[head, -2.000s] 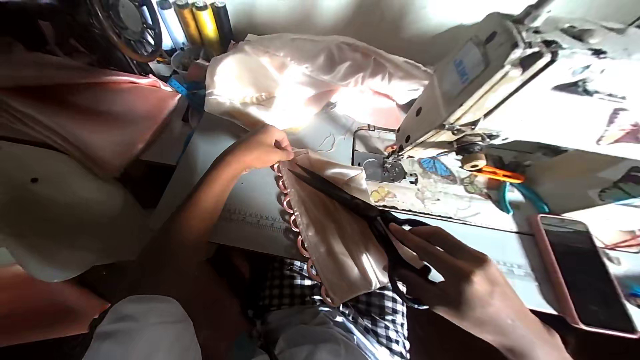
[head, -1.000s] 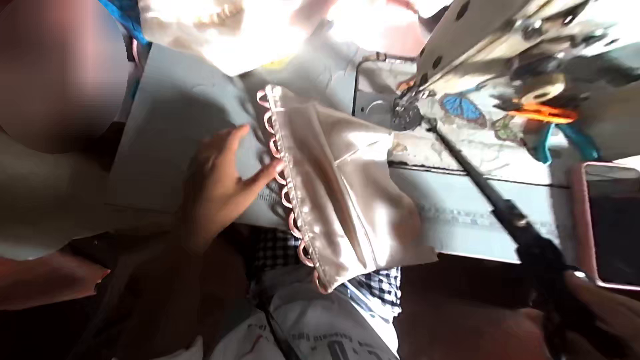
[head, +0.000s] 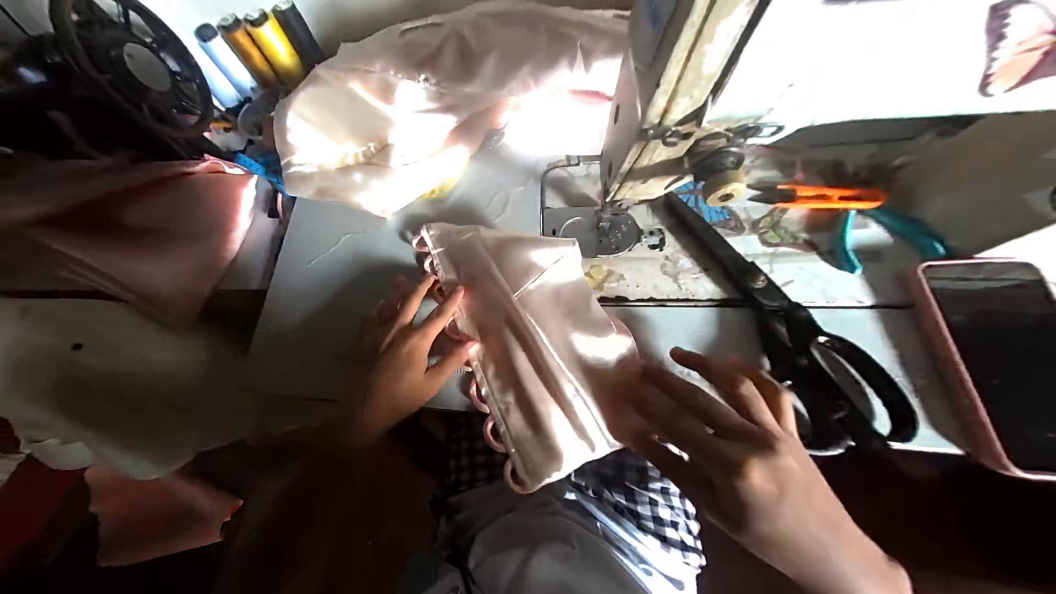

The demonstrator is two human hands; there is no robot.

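A pale pink satin piece [head: 528,330] with a row of fabric loops [head: 478,392] along its left edge lies over the front of the sewing machine bed. My left hand [head: 412,351] rests its spread fingertips on the looped edge. At the piece's right side is my right hand [head: 734,437], its fingers extended and touching or just over the satin; the exact contact is unclear. Black-handled fabric scissors [head: 771,305] lie to the right of the cloth, blades pointing toward the sewing machine's needle area [head: 610,227].
Bunched pale satin [head: 454,82] lies behind, near thread spools [head: 264,49] and a black handwheel [head: 144,70]. Orange thread snips [head: 825,196], teal-handled pliers [head: 899,235] and a phone in a pink case [head: 994,363] are at right. Pink cloth [head: 132,231] hangs at left.
My right hand held the scissors in both earlier frames; it has let them go on the right and moved to the satin. My left hand has come onto the looped edge.
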